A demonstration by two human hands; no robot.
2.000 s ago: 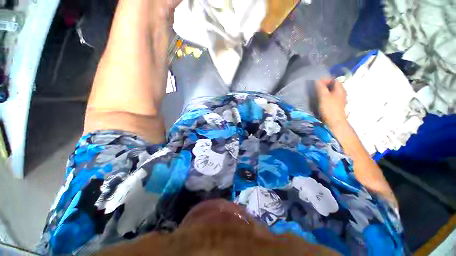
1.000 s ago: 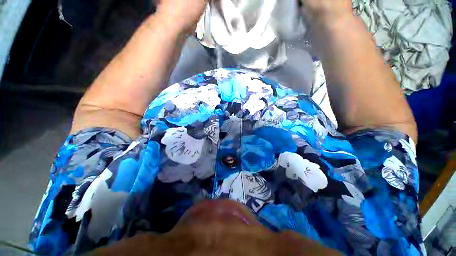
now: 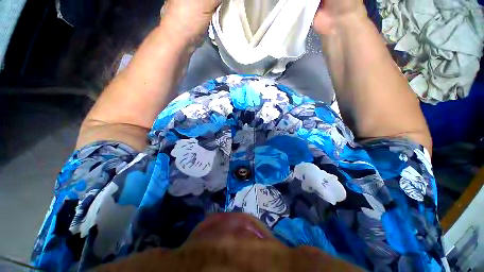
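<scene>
A cream-white garment piece (image 3: 265, 45) hangs in a loose loop between my two hands over my grey-clad lap, at the top of the view. My left hand (image 3: 193, 9) is at its left side and my right hand (image 3: 337, 13) is at its right side. Both hands are cut off by the top edge, so the fingertips are hidden. The cloth's edges run up into both hands. No tool shows in either hand.
A large heap of grey-cream cloth (image 3: 440, 48) lies at the upper right, with blue material (image 3: 456, 119) below it. A curved brown edge (image 3: 467, 196) is at the lower right. The dark grey floor (image 3: 42, 138) shows at left.
Two seconds ago my right hand was low by the white bundle at right; it moved up to the cloth. Since one second ago the cloth has spread wider and its folds have shifted.
</scene>
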